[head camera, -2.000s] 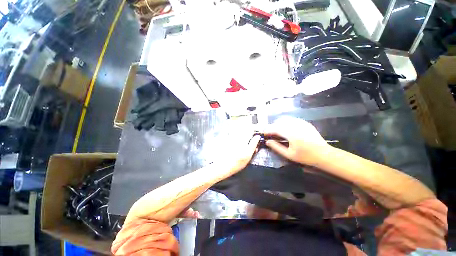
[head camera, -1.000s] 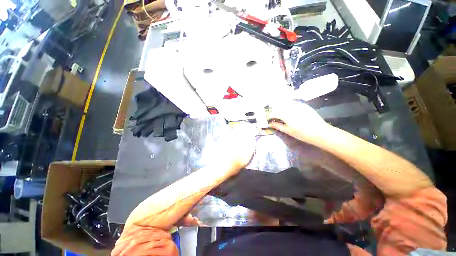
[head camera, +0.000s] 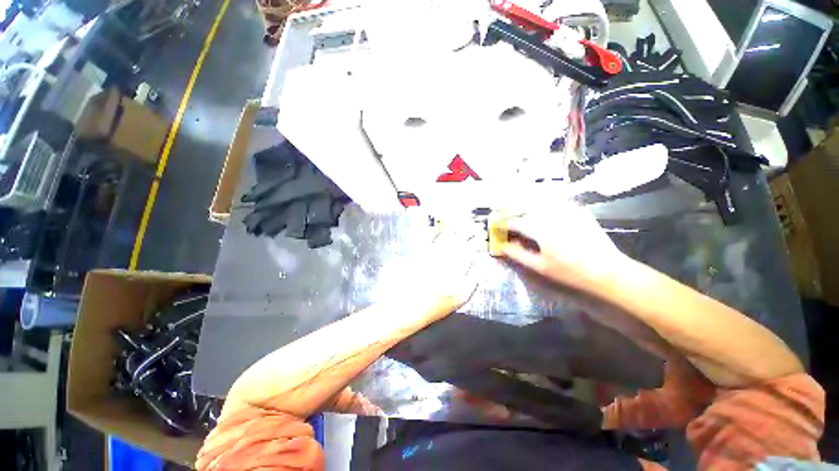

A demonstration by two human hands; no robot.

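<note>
The white sewing machine head (head camera: 451, 110) with a red mark stands in front of me. A small yellow plate (head camera: 498, 235) shows below the needle area. My left hand (head camera: 442, 262) lies just left of it, washed out by glare. My right hand (head camera: 561, 241) is just right of it, fingers bent at the plate. Whether either hand holds fabric cannot be told. The dark shape on the table near my body may be shadow or reflection. Plain black cut pieces (head camera: 293, 195) lie in a heap left of the head, and striped black strips (head camera: 667, 120) are piled right of it.
A white paddle-shaped arm (head camera: 626, 175) projects right from the head. Red and black handled scissors (head camera: 552, 41) rest on top. A cardboard box (head camera: 92, 354) of strips stands lower left over a blue crate (head camera: 129, 457). Another box (head camera: 814, 221) and a screen (head camera: 782, 55) are right.
The view has shifted slightly, so the machine sits farther right. My hands moved forward from meeting below the needle to beside the yellow plate, with more space between them.
</note>
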